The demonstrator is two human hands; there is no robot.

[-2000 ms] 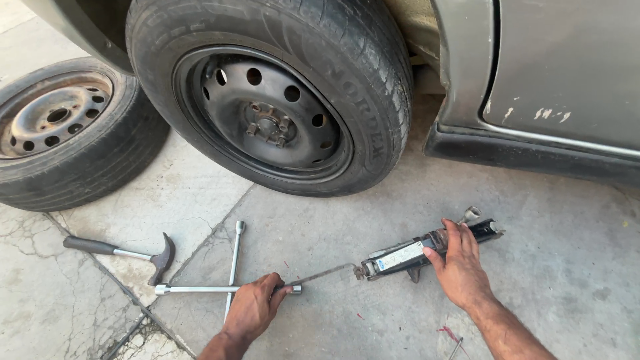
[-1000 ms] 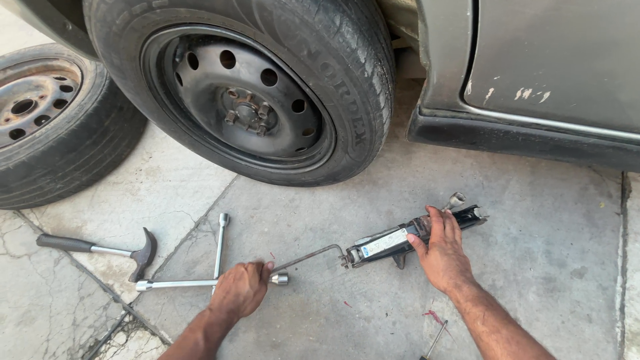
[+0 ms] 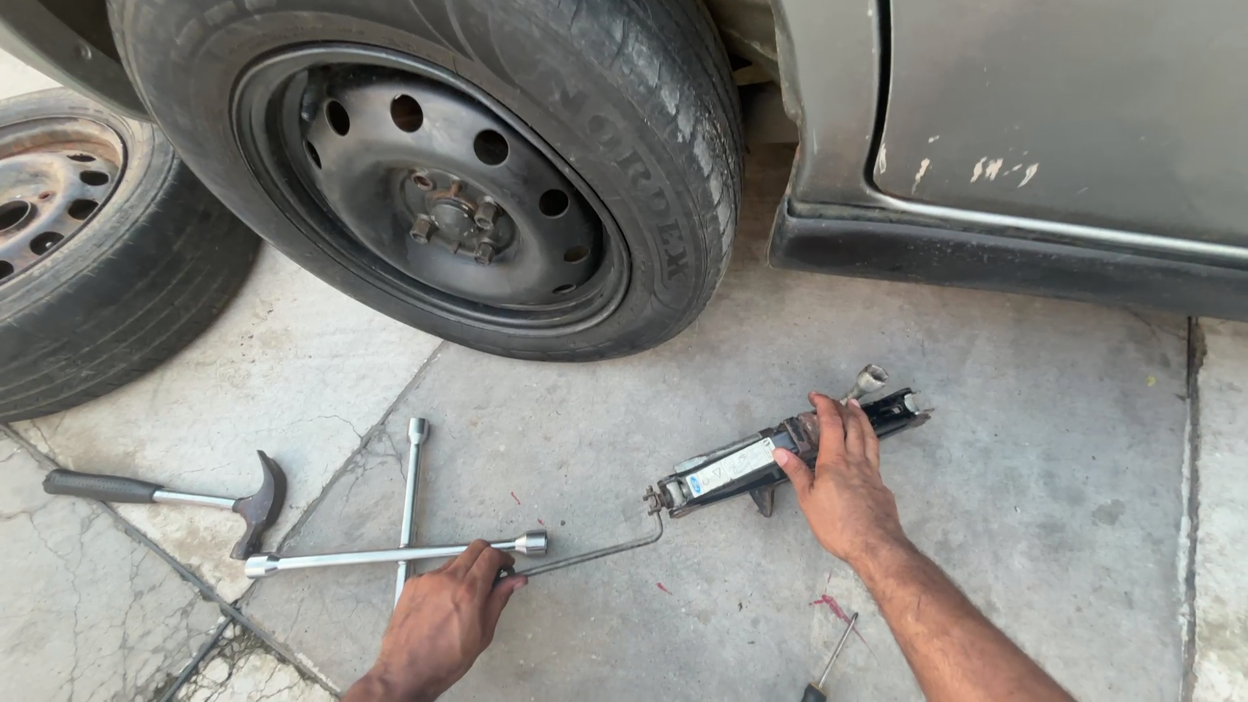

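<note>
A folded scissor jack (image 3: 731,468) with a pale label lies on the concrete, right of centre. My right hand (image 3: 843,468) rests over its middle, fingers across the top and thumb on the near side. From the jack's left end runs a bent metal crank handle (image 3: 604,553); its far end is gripped in my left hand (image 3: 453,604). Beside and partly behind that hand lies a chrome four-way lug wrench (image 3: 351,559), its lower arm partly hidden. A socket-ended bar (image 3: 866,380) sticks out past the jack by my right fingers.
A car wheel with a black steel rim (image 3: 361,185) stands above, lug nuts on its hub. Another wheel (image 3: 146,283) lies at the left. A claw hammer (image 3: 195,497) is left of the lug wrench. A screwdriver (image 3: 838,648) lies below the jack. The car's sill (image 3: 975,253) spans the upper right.
My left hand has moved with the crank end, which now sits lower relative to the lug wrench than two seconds ago. My right hand stays on the jack.
</note>
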